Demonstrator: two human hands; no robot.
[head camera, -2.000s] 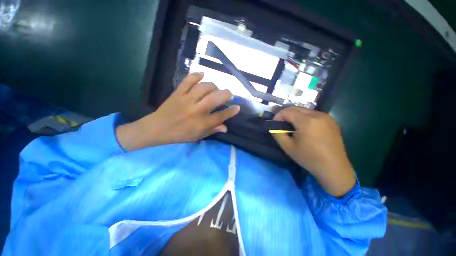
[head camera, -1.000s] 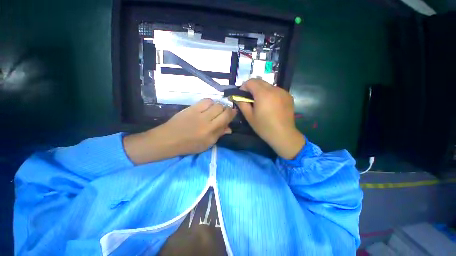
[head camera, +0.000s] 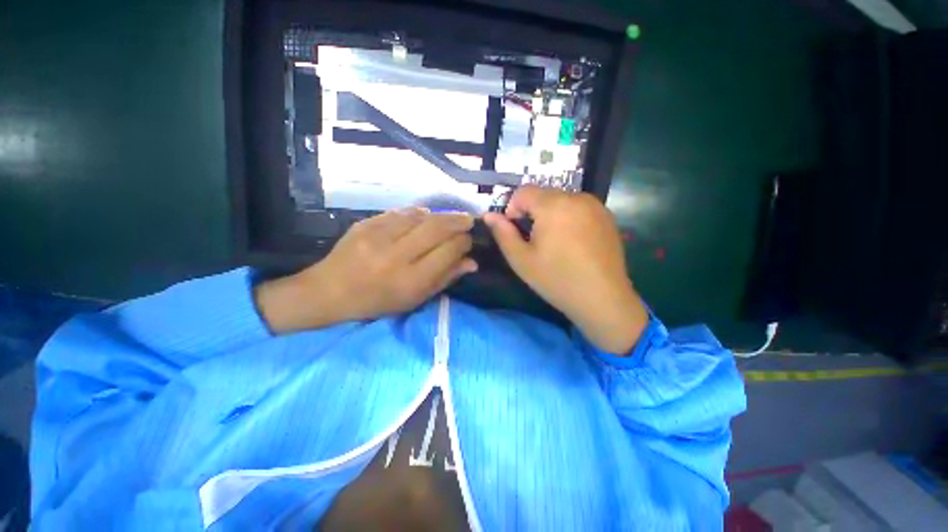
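An opened tablet with a bright white battery lies in a black foam tray. A dark grey flat flex cable runs diagonally over the battery, crossing a straight black tape strip. The mainboard with a green patch is at the right. My left hand lies over the tray's near edge, fingertips at the tablet's near edge; its grip is hidden. My right hand pinches a small dark piece at the tablet's near right edge, close to the left fingertips.
The tray lies on a dark green bench. A dark flat object lies at the right with a white cable by its near end. White boxes stand at the lower right, beyond a yellow floor line.
The tray sits further left and straighter in view than two seconds ago. My right hand has moved down slightly from over the flex cable's end. The yellow strip in it no longer shows.
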